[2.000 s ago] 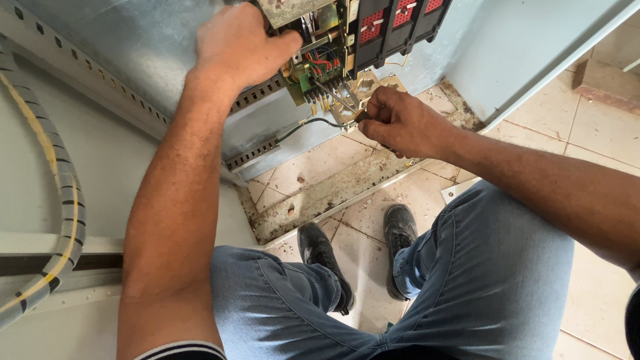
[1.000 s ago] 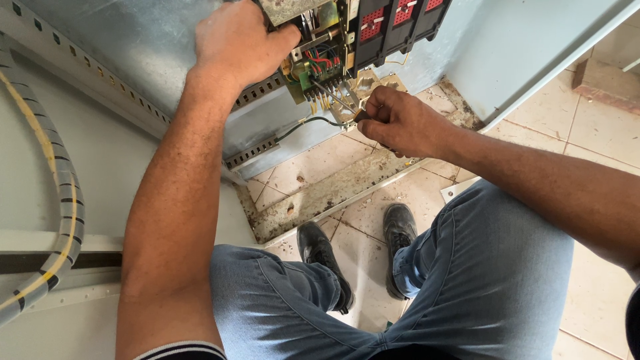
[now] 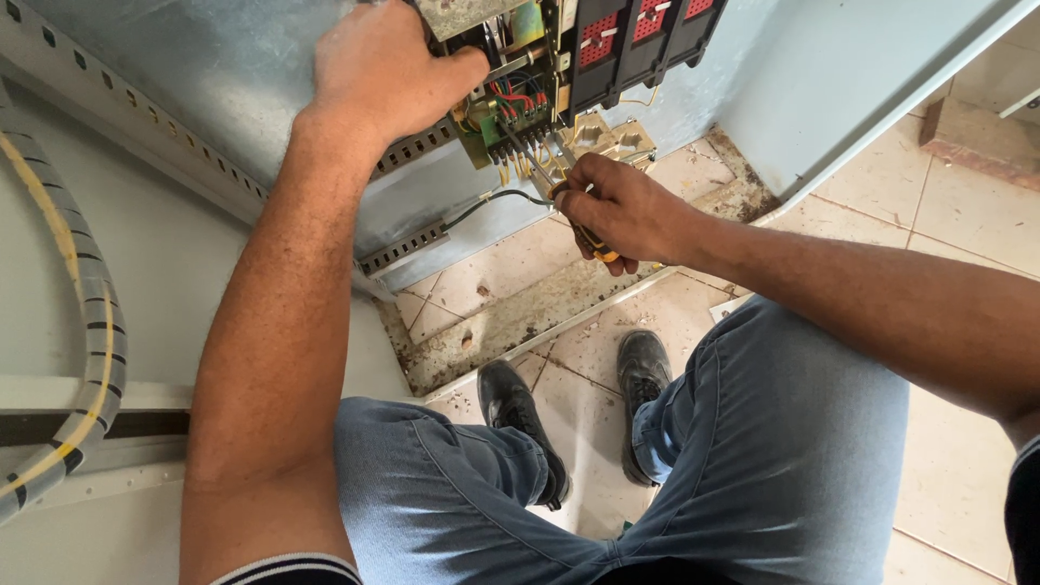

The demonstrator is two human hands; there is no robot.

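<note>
My right hand [image 3: 621, 207] is closed on a screwdriver [image 3: 597, 244] with a black and yellow handle. Its metal shaft points up and left to the terminal block [image 3: 520, 145] at the lower edge of an electrical switchgear unit; the exact tip contact is hard to tell. Red wires [image 3: 513, 101] with sleeved ends meet the small green board above that block. My left hand [image 3: 390, 73] rests at the unit's upper left side, against its metal plate [image 3: 467, 12], with the thumb pointing right; whether the fingers grip it is hidden. Black housings with red perforated inserts [image 3: 597, 41] stand right of the wiring.
A slotted metal rail [image 3: 402, 248] and a dark cable [image 3: 496, 195] lie below the unit. The cabinet's dirty bottom frame [image 3: 520, 313] runs in front of my shoes [image 3: 520, 406]. Spiral-wrapped cables [image 3: 97, 325] curve at the far left. A brick-like block [image 3: 983, 142] lies at right.
My right hand has turned on the screwdriver, and its yellow and black handle now shows below the fingers. My left hand stays in about the same place.
</note>
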